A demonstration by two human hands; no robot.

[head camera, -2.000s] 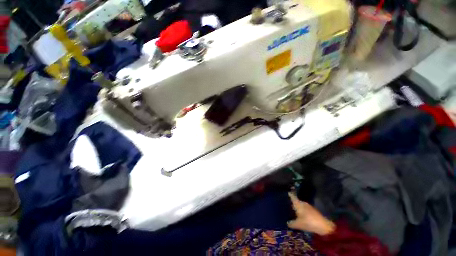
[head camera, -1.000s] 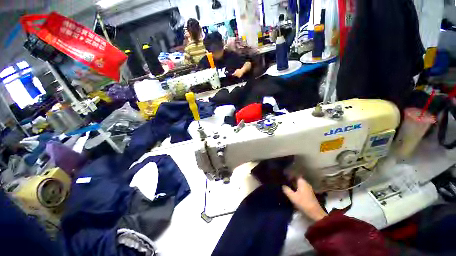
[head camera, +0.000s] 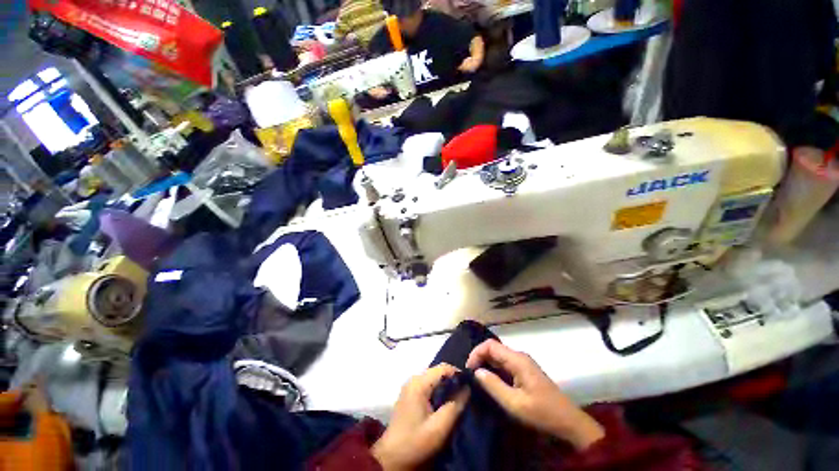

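Observation:
A dark navy cloth [head camera: 469, 430] hangs between my two hands at the table's front edge, its top part lying on the white table. My left hand [head camera: 423, 414] pinches it from the left and my right hand [head camera: 520, 391] pinches it from the right, fingertips close together. The cloth's lower end runs out of the picture. The white JACK sewing machine [head camera: 552, 207] stands beyond my hands. Its needle area [head camera: 414, 273] is ahead and to the left, with no cloth from my hands under it.
Navy garments [head camera: 198, 340] with grey and white parts are heaped at the left. Dark snips [head camera: 529, 296], a black strap [head camera: 635, 345] and a small dark piece [head camera: 511, 262] lie by the machine arm. A yellow-handled screwdriver [head camera: 345, 129] stands at the machine head. A person [head camera: 437, 46] sits behind.
The navy cloth has moved from beside the machine arm to the table's front edge. My right hand has drawn back, and my left hand has come into view holding the cloth too.

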